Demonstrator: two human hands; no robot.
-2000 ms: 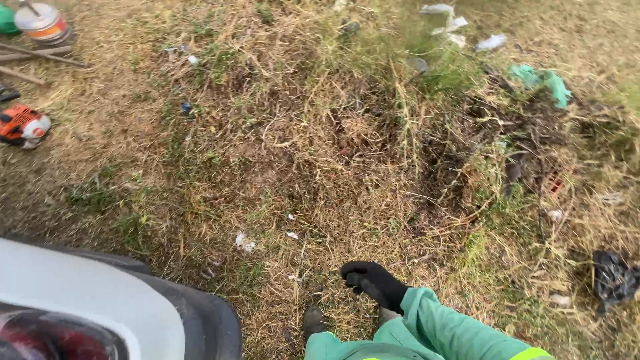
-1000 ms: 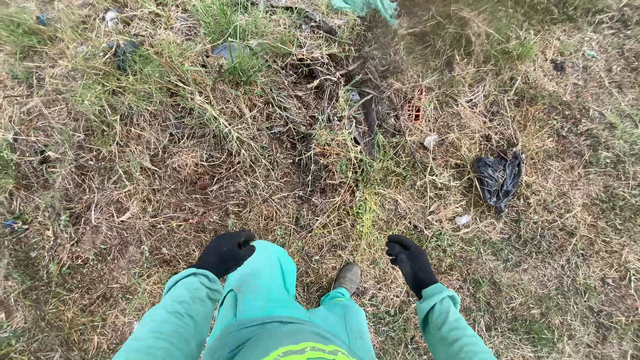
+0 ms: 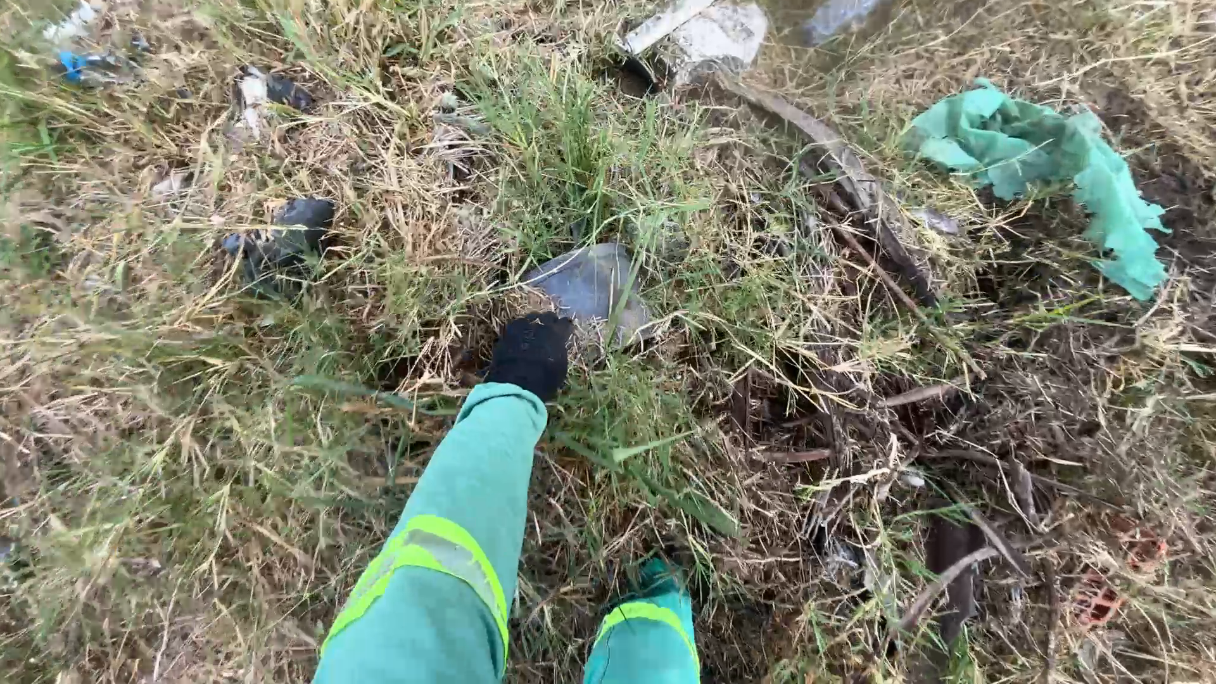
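My left hand [image 3: 532, 353], in a black glove, reaches down into the grass near the middle of the view. It is at the near left edge of a greyish, see-through plastic piece [image 3: 594, 285] that lies partly under grass blades. The glove's back faces up and hides the fingertips, so a grip on the plastic cannot be made out. The green sleeve [image 3: 456, 532] has a yellow and silver reflective band. No right hand shows. A second green-clad limb with a yellow band [image 3: 646, 617] enters at the bottom; its end is hidden in the grass.
Torn green cloth or sheeting [image 3: 1092, 166] lies at upper right. Dark crumpled litter [image 3: 285, 237] is at left, with blue plastic scraps [image 3: 85, 66] beyond. A pale flat piece [image 3: 717, 38] lies at the top. Dry stalks [image 3: 855, 180] and red fragments [image 3: 1097, 600] are on the right.
My left hand has gone from beside my body down to the plastic in the grass. My right hand, seen a second ago, is out of sight. The view has shifted considerably.
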